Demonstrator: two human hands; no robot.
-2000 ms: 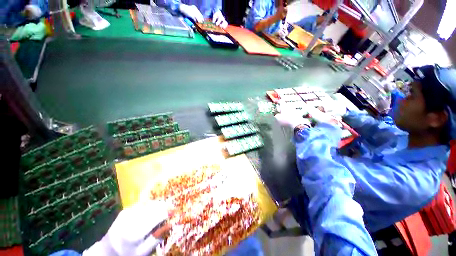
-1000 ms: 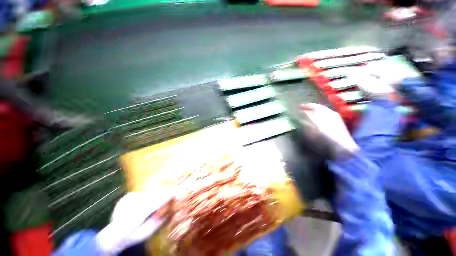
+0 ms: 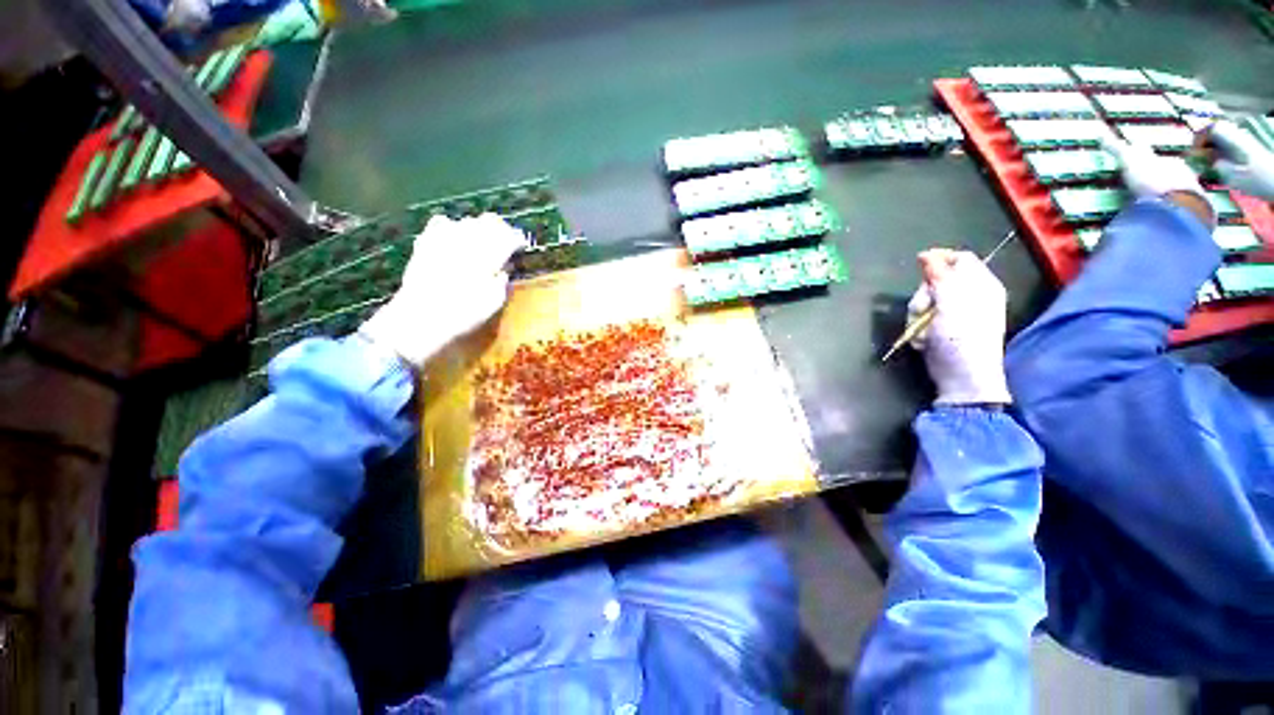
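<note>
A yellow mat lies before me, its middle thickly scattered with tiny orange-red bits under glossy whitish streaks. My left hand, in a white glove, is at the mat's back left corner, its fingertips at the end of a dark green PCB panel. Whether they grip it is hidden. My right hand, in a white glove with seemingly bare fingertips, is right of the mat above the dark bench. It is closed around thin tweezers. A column of pale-faced PCB panels lies at the mat's back right.
Dark-component panels lie in rows at left. One panel lies beyond the column. A red tray of panels is at right, under a neighbour's gloved hands and blue sleeves. Another red tray and a metal post stand left.
The view has turned, so the mat appears more central. My left hand has moved from over the mat's front left to the panels at its back left corner. My right hand with tweezers now shows clearly.
</note>
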